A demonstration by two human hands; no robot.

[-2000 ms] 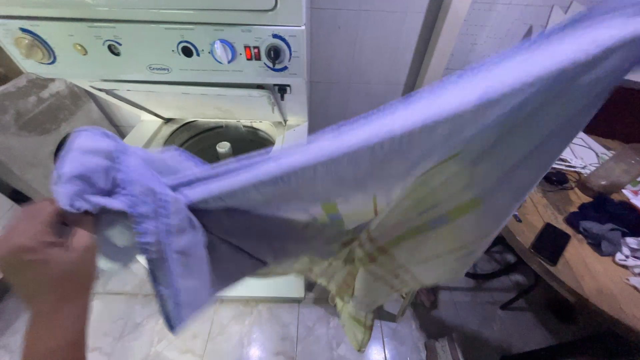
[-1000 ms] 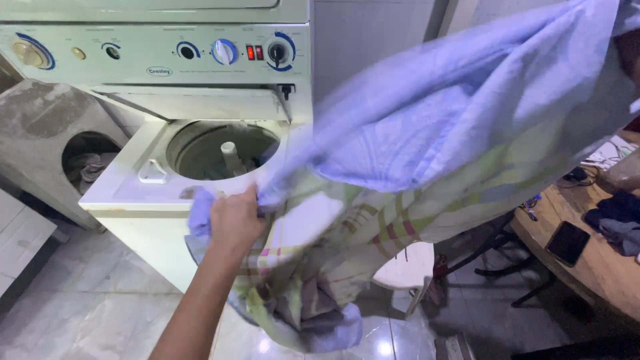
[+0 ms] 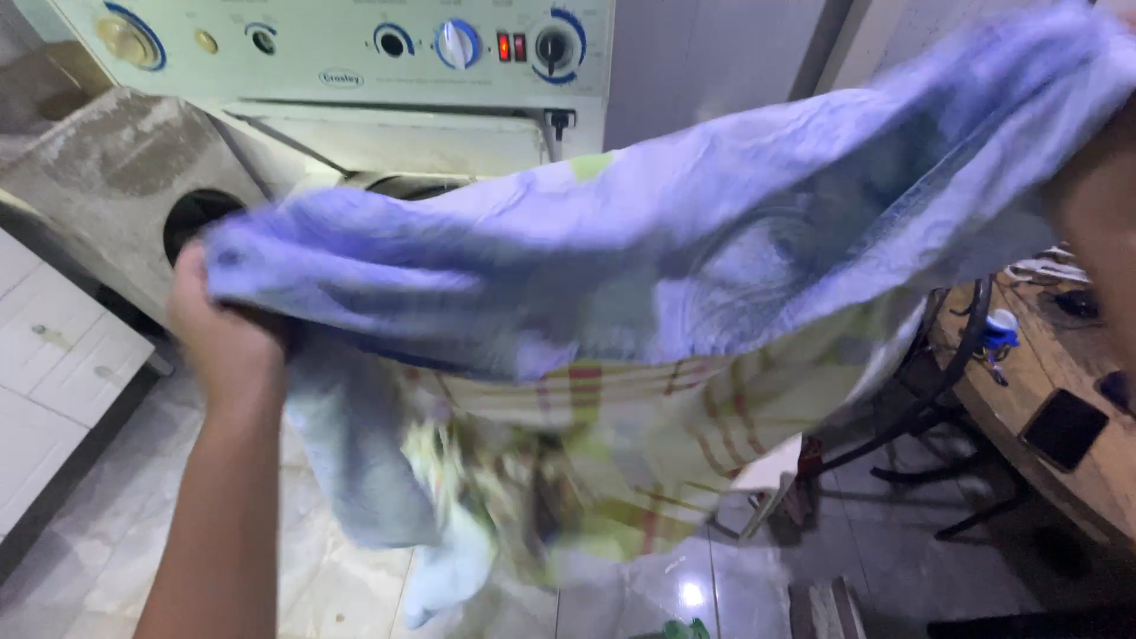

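A large blue cloth [image 3: 568,266] with a pale side patterned in green and red stripes [image 3: 621,417] is stretched across the view, blurred by motion. My left hand [image 3: 235,328] grips its left end. At the right edge my right hand [image 3: 1100,186] is partly out of frame and blurred, at the cloth's raised right end; its fingers are hidden. Lower folds hang down over the floor. Behind the cloth stands a Crosley washing machine [image 3: 355,62] with its lid up and its tub opening mostly covered from view.
A worn, dusty appliance casing [image 3: 115,160] with a round opening stands left of the washer, near a white cabinet [image 3: 62,355]. On the right, a wooden table [image 3: 1003,390] bears a dark phone-like device [image 3: 1063,429], with a black metal chair [image 3: 941,399] beside it. Tiled floor lies below.
The cloth now spans both sides of the view, covering most of the washer's tub that showed one second ago. My left hand has moved left with its end of the cloth.
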